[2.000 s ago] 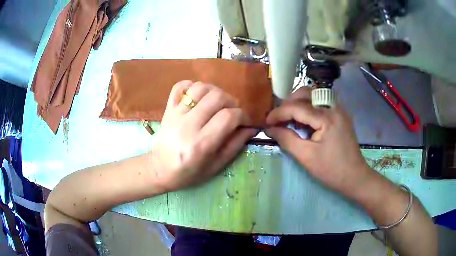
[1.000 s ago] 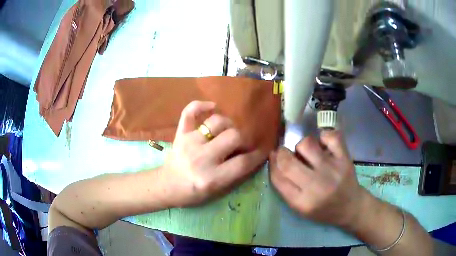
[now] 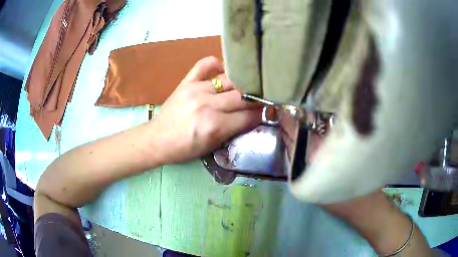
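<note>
The rust-brown fabric panel (image 3: 155,73) lies flat to the left of the sewing machine head (image 3: 291,50), its right end hidden behind the head and my hand. A small zipper pull (image 3: 150,107) shows at its lower edge. My left hand (image 3: 201,110), with a gold ring, presses on the panel's right part, its fingertips by the presser foot area. My right hand (image 3: 321,133) is mostly hidden behind the machine head; only bits of fingers and the wrist with a bracelet show. The shiny slide cover (image 3: 256,150) is bare below the fingers.
A pile of brown cut pieces (image 3: 60,65) lies at the upper left of the table (image 3: 201,211). A dark flat rectangle (image 3: 438,202) lies at the right edge. A bit of red shows beside the metal knob (image 3: 442,173) at right.
The machine head looms larger and lower in view, now covering my right hand and most of the snips. The panel and my left hand appear higher. The slide cover has come into view.
</note>
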